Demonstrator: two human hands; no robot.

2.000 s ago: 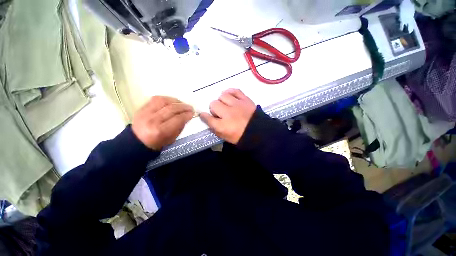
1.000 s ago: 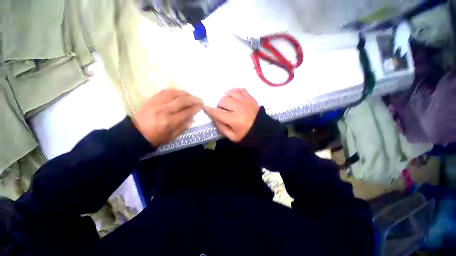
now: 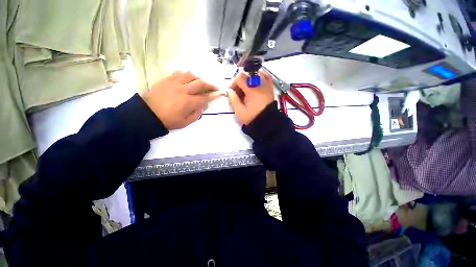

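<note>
My left hand [image 3: 180, 100] and my right hand [image 3: 251, 95] meet fingertip to fingertip just in front of the sewing machine's needle area. Both pinch a small pale edge of the khaki cloth [image 3: 175, 44], which runs from my left hand up beside the machine. The pinched part is mostly hidden by the fingers. The sewing machine [image 3: 334, 31] has a blue knob [image 3: 253, 81] overlapping my right hand in view. Red-handled scissors [image 3: 301, 104] lie on the table right of my right hand, blades partly hidden behind it.
A pile of khaki pieces [image 3: 57, 31] covers the table's left side. A ruler strip [image 3: 193, 166] runs along the front edge. A dark green tie [image 3: 376, 125] wraps the table's right end. Pale green cloth [image 3: 368, 182] hangs below it. A person's checked sleeve [image 3: 443, 156] is at right.
Both hands have moved away from the table's front edge, close to the needle area, still pinching. The view has shifted, and more of the machine head shows.
</note>
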